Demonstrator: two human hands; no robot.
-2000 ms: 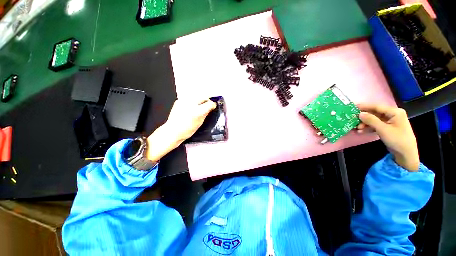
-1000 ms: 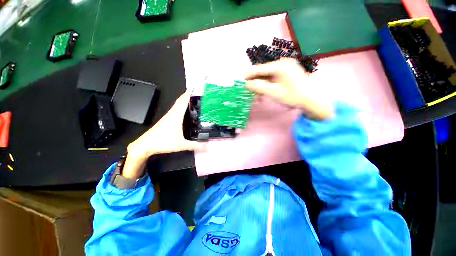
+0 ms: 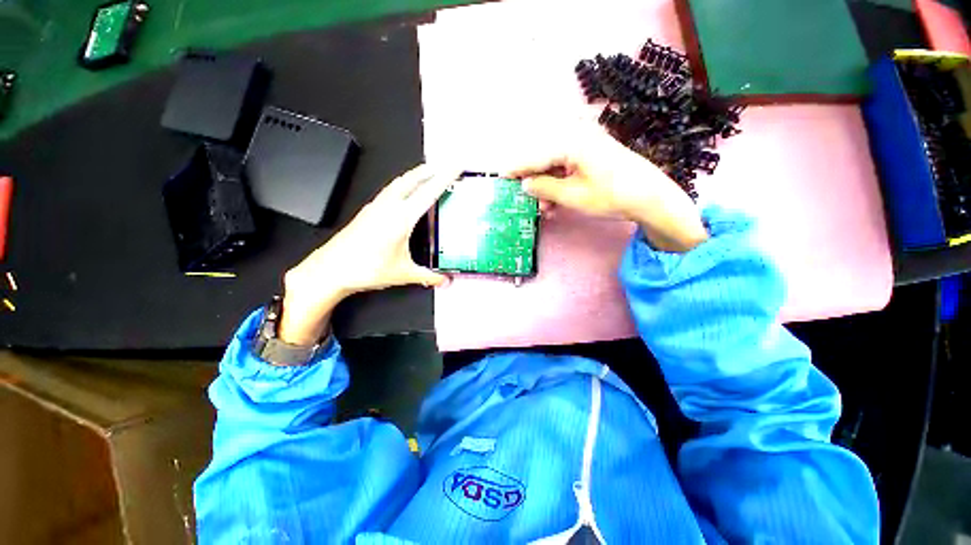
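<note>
The green circuit board [image 3: 490, 229] lies face up in a black bottom housing [image 3: 434, 243], whose dark rim shows around it, at the left part of the pink mat [image 3: 596, 303]. White glare covers the board's left half. My left hand [image 3: 367, 240] holds the housing's left side, thumb at the lower corner and fingers at the upper one. My right hand [image 3: 596, 181] has its fingertips on the board's upper right corner. Whether it grips the board or only presses it I cannot tell.
A heap of black toothed strips [image 3: 665, 112] lies behind my right hand. Black housings [image 3: 301, 165] are grouped left of the mat. A dark green block [image 3: 783, 48] is at the mat's top. The blue parts box [image 3: 905, 160] stands at the right, a brown carton [image 3: 64, 426] lower left.
The board has moved from the right of the mat into the housing at the left. My right hand came left with it. My left hand now holds the housing's side. The view has shifted.
</note>
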